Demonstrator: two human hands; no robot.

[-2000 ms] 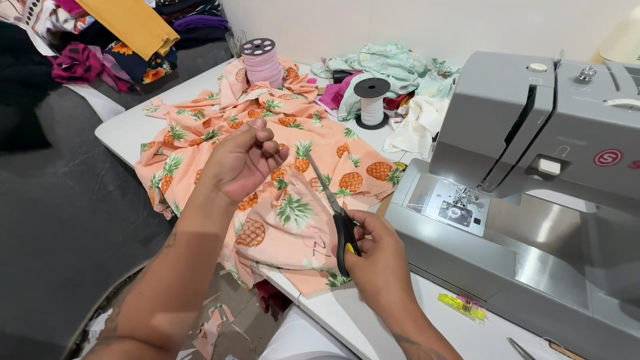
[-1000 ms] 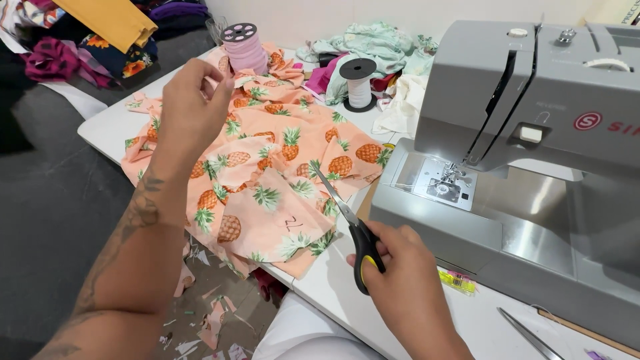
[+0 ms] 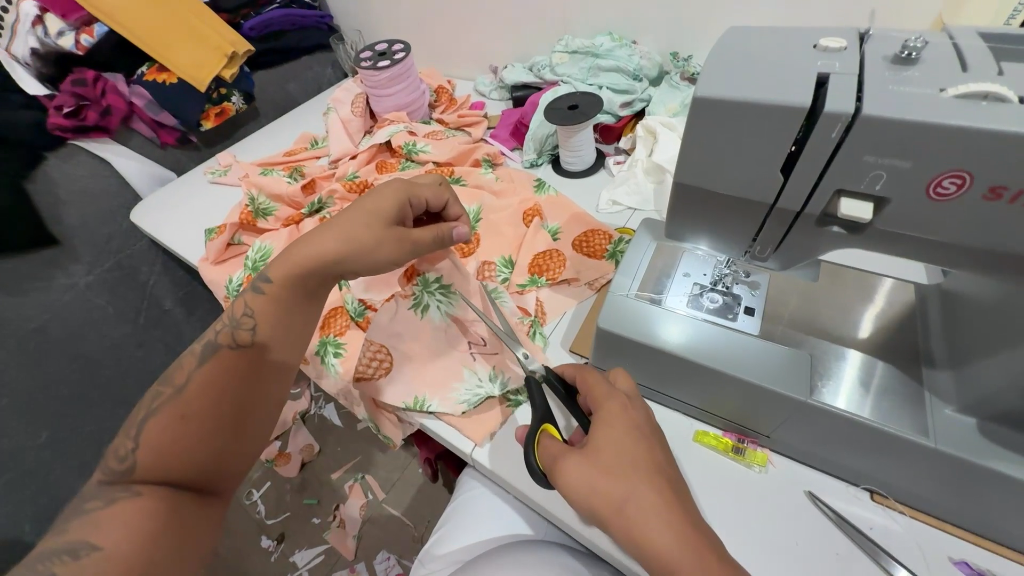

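Over the peach fabric with a pineapple print [image 3: 432,344] I hold up my left hand [image 3: 392,224], its fingers curled and thumb and fingertips close together; whether a thread is pinched there I cannot tell. My right hand [image 3: 612,448] grips black-and-yellow scissors [image 3: 544,400] by the handles. Their blades are parted and point up and left, just below my left hand. Handwritten marks show on the fabric near the blades. To the right stands a grey sewing machine [image 3: 760,376], with thread lying by its needle plate [image 3: 712,292].
Behind the fabric are a pink spool [image 3: 392,84], a white spool [image 3: 578,140] and mint green cloth [image 3: 600,68]. Yellow-green clips [image 3: 730,450] and a metal blade [image 3: 856,532] lie on the white table [image 3: 528,488] at front right. Fabric scraps [image 3: 348,512] litter the floor.
My left hand, raised at the upper left a second ago, has come down and right toward the scissors. The scissor blades, close together before, are now parted.
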